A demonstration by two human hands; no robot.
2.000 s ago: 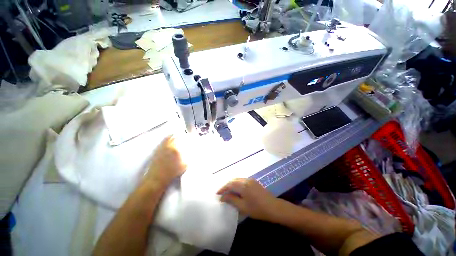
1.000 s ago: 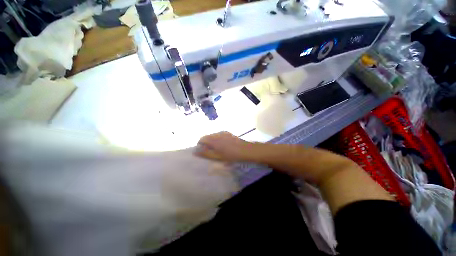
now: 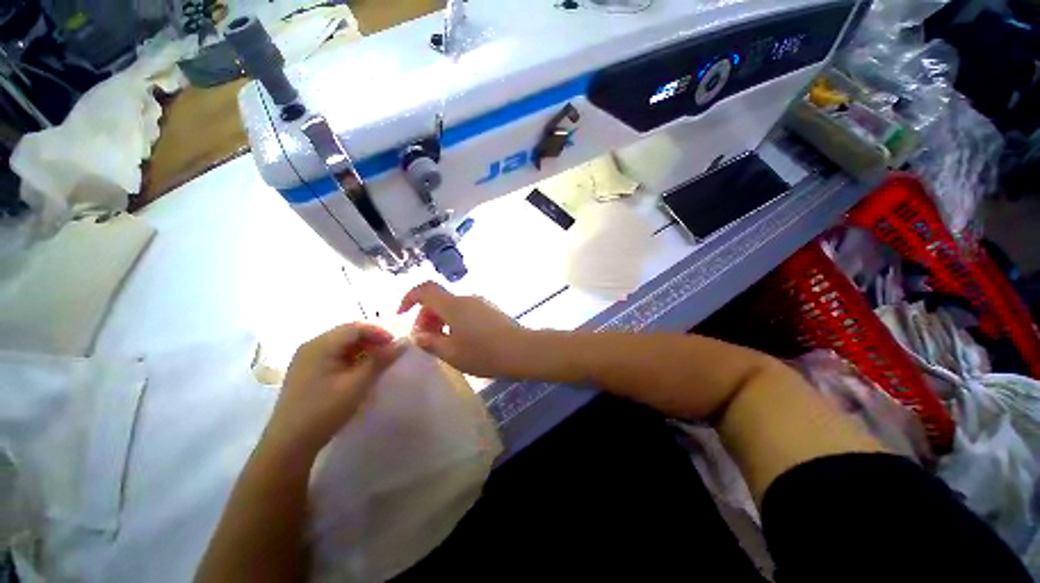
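Observation:
A cream garment panel [image 3: 399, 467] hangs over the table's front edge into my lap. My left hand [image 3: 342, 362] pinches its upper edge just in front of the needle area. My right hand [image 3: 456, 328] is beside it, thumb and forefinger at the same edge, with a small gap between the fingers and thumb. The white sewing machine [image 3: 502, 103] stands behind, its lit needle end just beyond my fingertips. The glare hides the presser foot and part of the cloth. A dark blue-grey knob [image 3: 445, 257] is beside the needle area.
A pale disc [image 3: 607, 253], a black strip [image 3: 550, 208] and a phone [image 3: 725, 196] lie right of the needle. A parts tray [image 3: 846, 123] is at the right end. Red baskets [image 3: 872, 342] with cloth stand beyond the ruled edge [image 3: 730, 241]. More cloth [image 3: 68, 285] lies at left.
My left hand, out of sight or blurred a second ago, is back at the cloth near the needle. The cloth has been pulled toward my lap and leftward. My right hand has moved up beside it.

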